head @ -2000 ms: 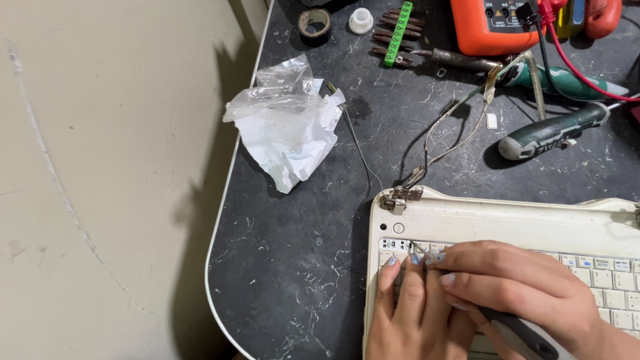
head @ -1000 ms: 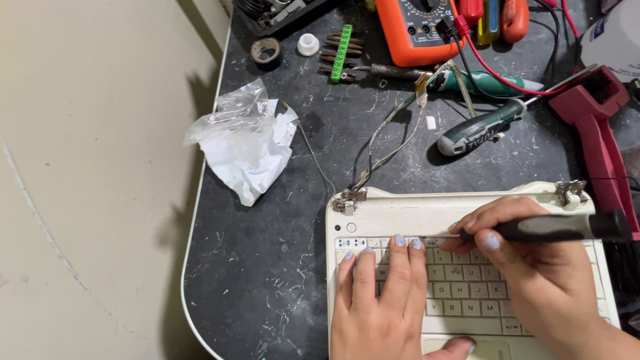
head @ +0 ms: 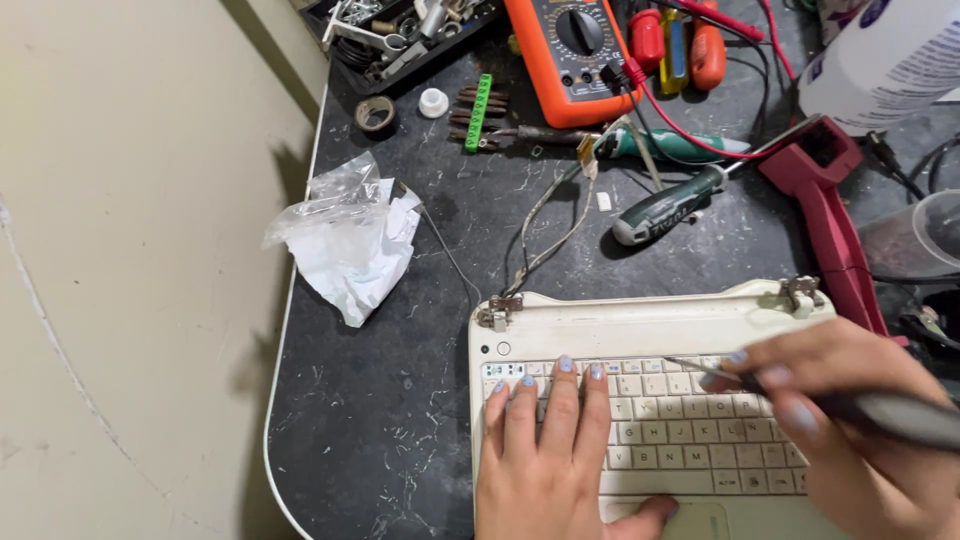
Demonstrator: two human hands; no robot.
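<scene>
The base of a white laptop (head: 645, 326), its screen off and its hinges bare, lies at the lower right. My left hand (head: 547, 465) rests flat on the left part of its keyboard (head: 660, 433), fingers apart, thumb by the touchpad (head: 697, 521). In my right hand (head: 847, 405) is a dark-handled tool (head: 900, 416) with a thin metal tip, probably a small screwdriver. That tip touches or hovers just over the top edge of the keyboard, right of my left fingers. Loose cables (head: 555, 217) run from the left hinge.
Behind the laptop lie a green-handled screwdriver (head: 670, 206), a soldering iron (head: 667, 145), an orange multimeter (head: 577, 67) and a green bit holder (head: 478, 112). Crumpled plastic and paper (head: 352, 255) lie left, a parts tray (head: 420, 45) behind. A red tool stand (head: 825, 202) and a bottle (head: 885, 67) stand right.
My right hand and its tool have moved right along the keyboard's top edge, away from my left hand. My left hand has flattened over the keys. The view has shifted.
</scene>
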